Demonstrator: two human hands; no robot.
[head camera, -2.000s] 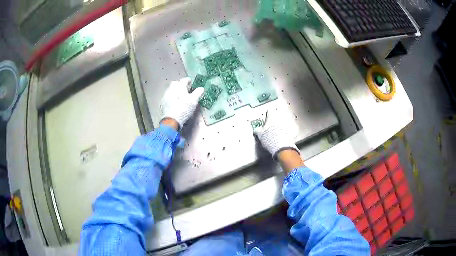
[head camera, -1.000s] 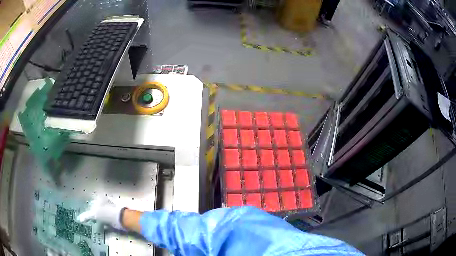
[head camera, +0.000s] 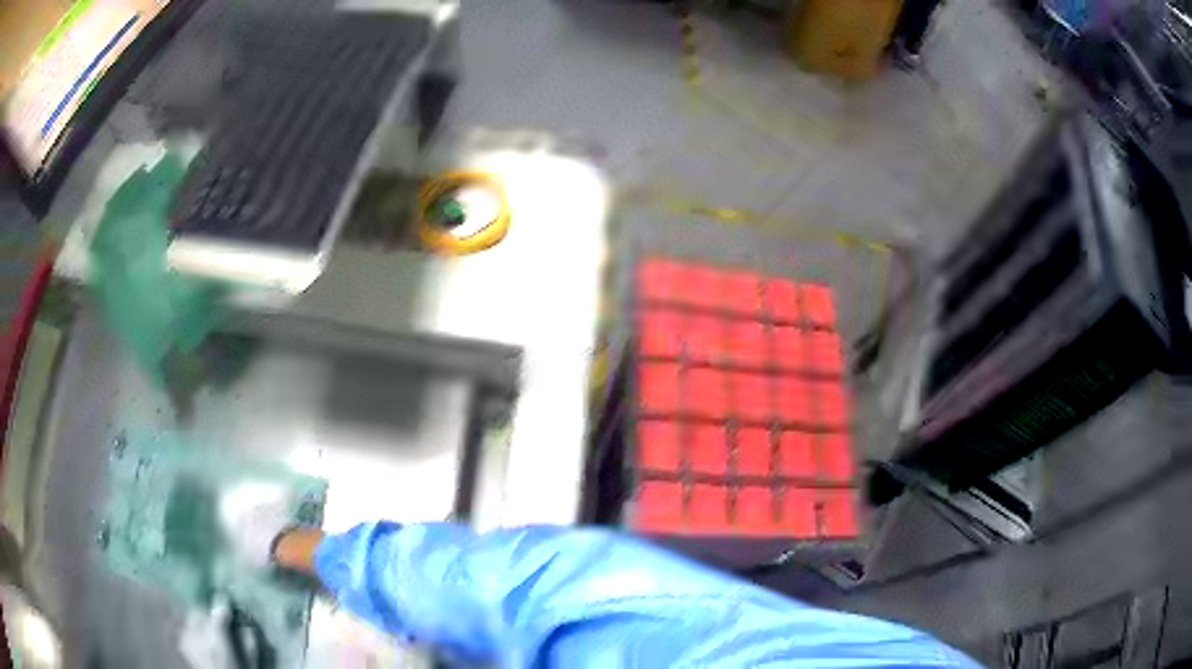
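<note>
The picture is blurred. The pale green routing fixture base (head camera: 135, 490) lies on the metal table at the lower left, with dark green circuit boards (head camera: 191, 525) in its middle. My right hand (head camera: 252, 518), in a white glove, is over the fixture beside these boards; its fingers are too blurred to tell whether it holds one. A white glove-like patch, likely my left hand (head camera: 204, 638), shows low at the lower left edge of the fixture; its fingers and any hold are unclear. The red tray stack (head camera: 749, 399) stands right of the machine.
A darker green fixture cover (head camera: 141, 268) leans by the black keyboard (head camera: 307, 118). A yellow ring with a green button (head camera: 460, 212) is on the machine's white top. A black magazine rack (head camera: 1046, 301) stands at the right, past the tray stack. Part of a screen shows at upper left.
The view has swung from the fixture towards the tray stack, then shifted slightly, moving the scene right and up. My right hand has moved from the table's front onto the fixture area.
</note>
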